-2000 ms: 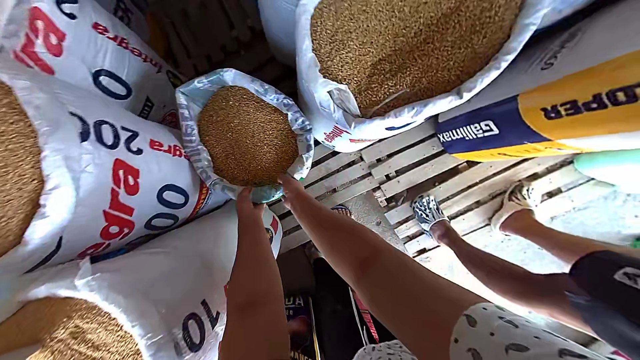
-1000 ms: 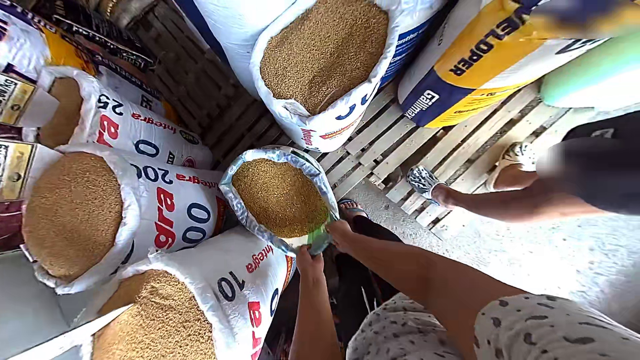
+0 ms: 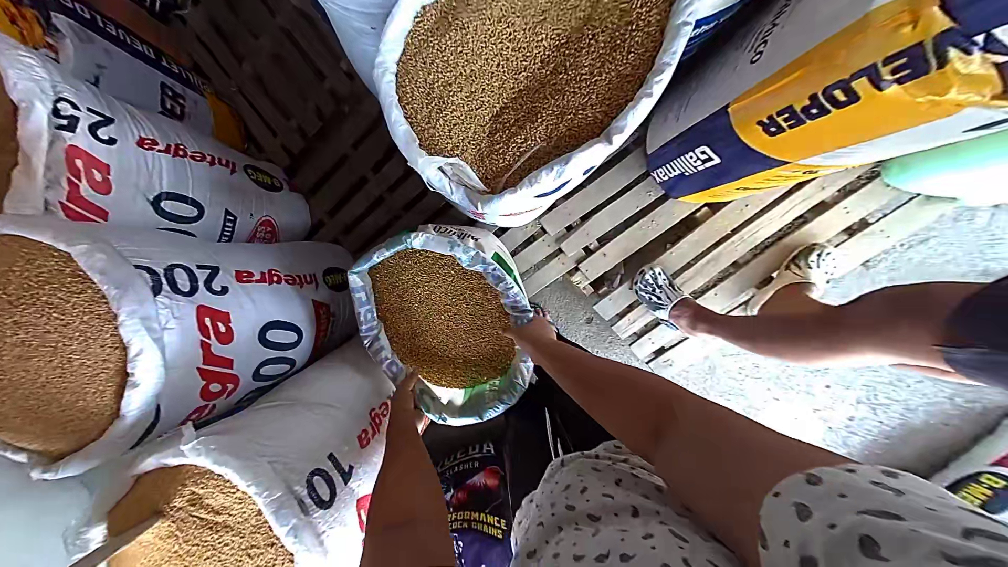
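Between my arms stands an upright woven plastic sack (image 3: pixel 376 268) with its mouth rolled down, filled with brown feed pellets (image 3: pixel 441 315). My left hand (image 3: pixel 406 394) grips the near left part of the rolled rim. On the right side of the rim is my right hand (image 3: pixel 534 331), its fingers partly over the inner edge beside the pellets. The sack's lower part is hidden below its mouth. Just beyond it stands a larger open white sack (image 3: pixel 398 102) of similar pellets.
Several open white feed sacks (image 3: pixel 260 276) line the left side. A yellow and blue feed sack (image 3: pixel 787 118) lies at upper right on a wooden pallet (image 3: pixel 709 244). Another person's legs (image 3: pixel 787 323) are at the right, feet on the pallet. A dark printed bag (image 3: pixel 476 496) is below my sack.
Both hands stay on the rim of the same sack. The view has shifted. The other person's legs remain at the right.
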